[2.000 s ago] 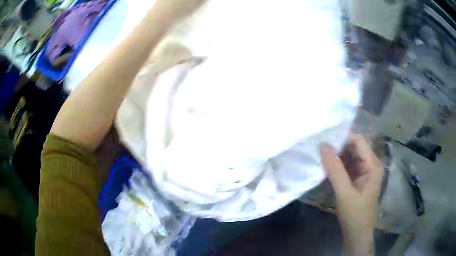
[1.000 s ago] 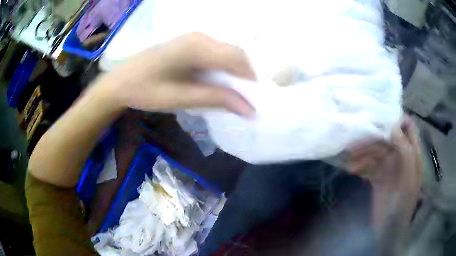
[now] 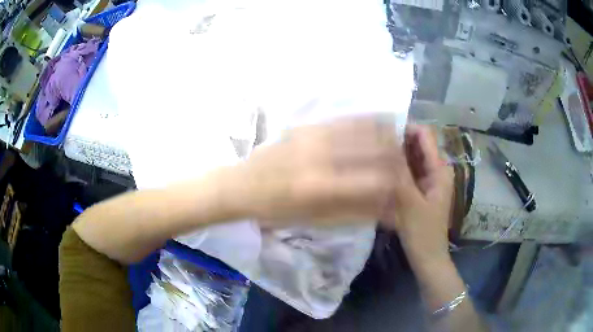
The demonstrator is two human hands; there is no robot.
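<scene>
A large white garment piece [image 3: 260,58] covers the middle of the table, overexposed, with its lower end hanging off the front edge. My left hand [image 3: 325,172] lies across the cloth, blurred; its fingers reach my right hand and their grip cannot be made out. My right hand [image 3: 422,188] is at the cloth's right side near the table edge, fingers bent, partly behind my left hand. Whether it pinches the cloth is hidden. The grey-white overlock machine [image 3: 478,84] stands to the right of the cloth.
Thread snips [image 3: 520,185] lie on the table at right, with loose white thread nearby. A red-and-white tool [image 3: 579,107] lies at the far right. A blue basket [image 3: 81,107] with purple cloth stands at upper left. Below the table, a blue crate [image 3: 218,262] holds small white pieces [image 3: 188,295].
My left hand has moved right across the cloth to my right hand. My right hand has moved left. The cloth's lower end now hangs further down, and the snips show clearly.
</scene>
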